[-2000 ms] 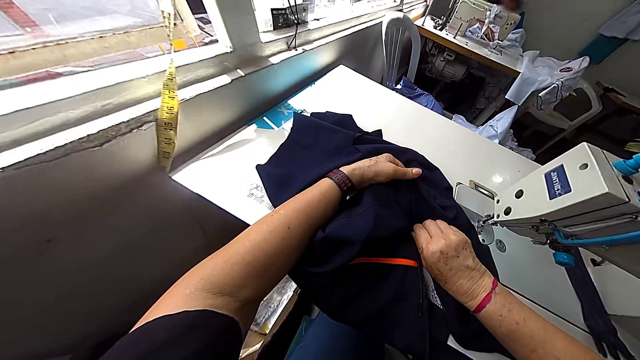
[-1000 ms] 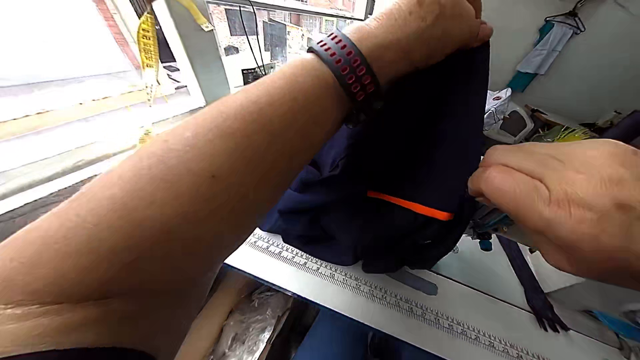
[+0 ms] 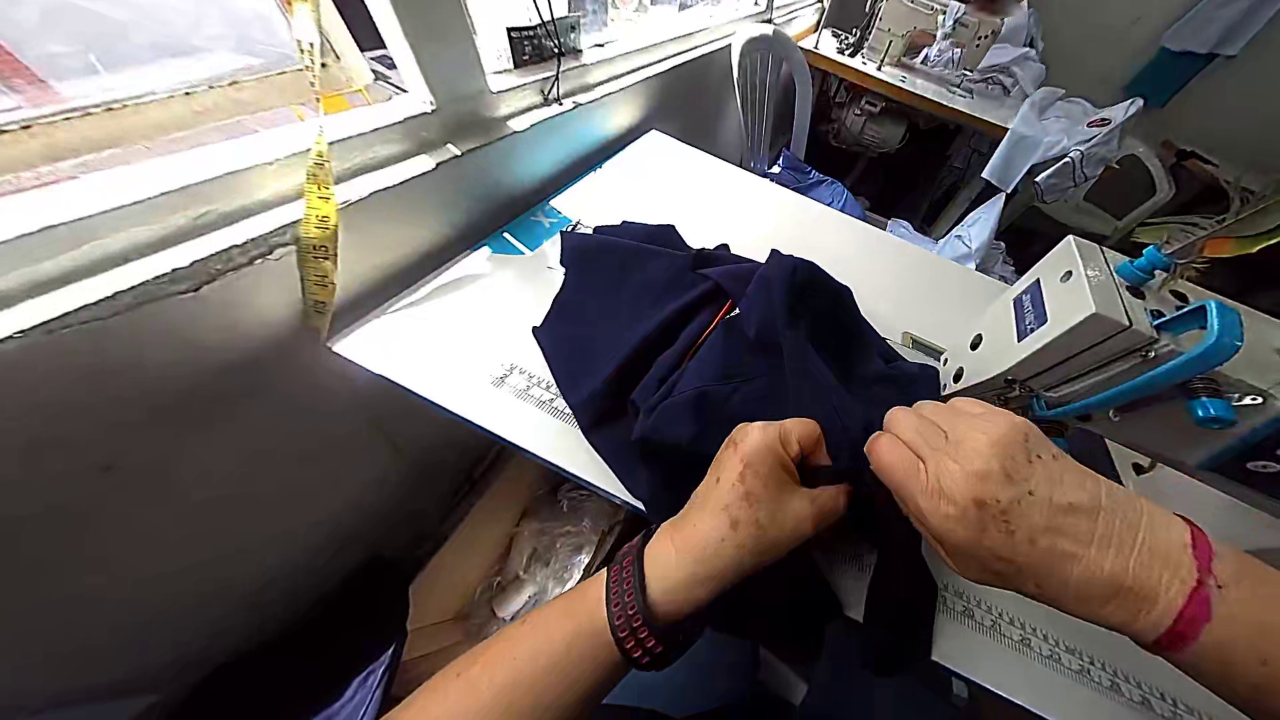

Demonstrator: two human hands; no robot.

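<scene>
A navy blue garment (image 3: 690, 350) with a thin orange strip lies bunched on the white sewing table (image 3: 390, 340), partly hanging over its front edge. My left hand (image 3: 750, 505), with a dark perforated band at its wrist, pinches the garment near that edge. Close by on the right, my right hand (image 3: 1000, 500) grips another part of the cloth between thumb and curled fingers. The sewing machine head (image 3: 1060, 320), white with a blue lever, stands just beyond my right hand. Its needle area is mostly hidden.
A yellow measuring tape (image 3: 319, 230) hangs by the window at left. Ruler markings run along the table's front edge. Plastic wrapping (image 3: 550, 560) lies in a box below. Behind are a white plastic chair (image 3: 772, 90), another sewing machine (image 3: 910, 35) and pale garments (image 3: 1070, 140).
The garment, held raised one second ago, is lower and spread on the table. Both hands have come down and close together near the front edge. The view has shifted.
</scene>
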